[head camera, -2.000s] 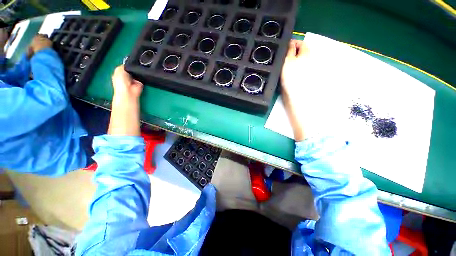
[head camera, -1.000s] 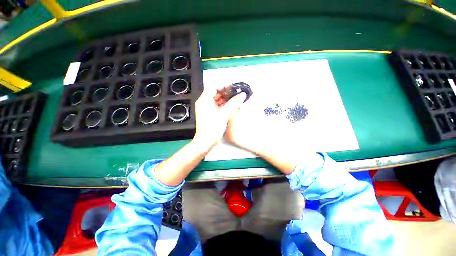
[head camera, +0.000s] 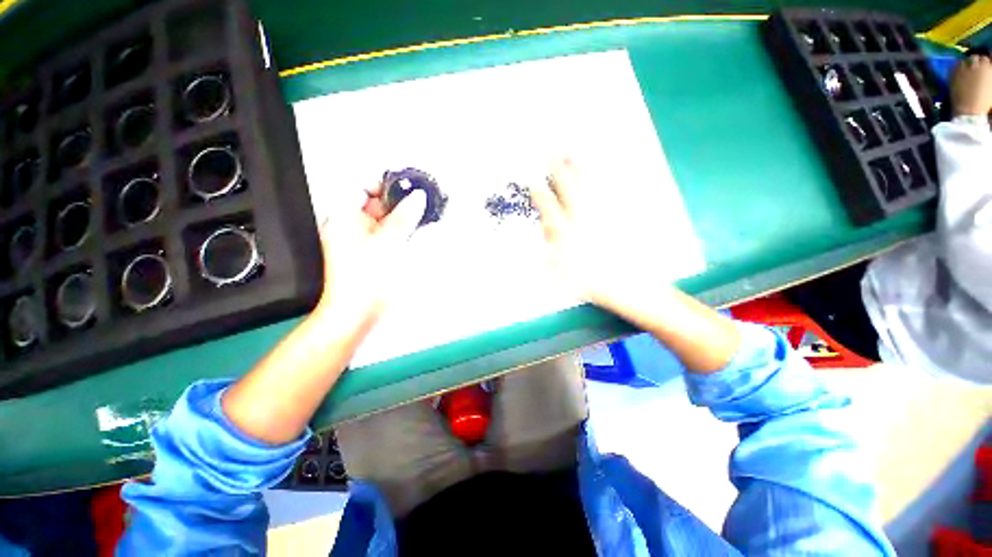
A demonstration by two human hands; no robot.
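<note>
My left hand (head camera: 364,256) holds a round black watch case (head camera: 416,199) over the left part of the white paper sheet (head camera: 457,131), thumb on its face. My right hand (head camera: 582,245) is over the speck pile, palm down, with its fingertips at the pile's right side. The small black parts (head camera: 509,202) show left of these fingers; my hand covers the rest of the pile. The hand is overexposed, and whether a tiny part is between the fingertips cannot be told.
A black foam tray (head camera: 288,234) with round watches in its pockets stands at the left; one back pocket is empty. Another foam tray (head camera: 859,185) is at the right, beside another person's hand (head camera: 971,85) and pale sleeve. A tray lies below bench level. Red stools show below the bench.
Both hands have left the large tray's sides. My left hand now holds a watch case. My right hand has moved away from it to the speck pile. The view has shifted right.
</note>
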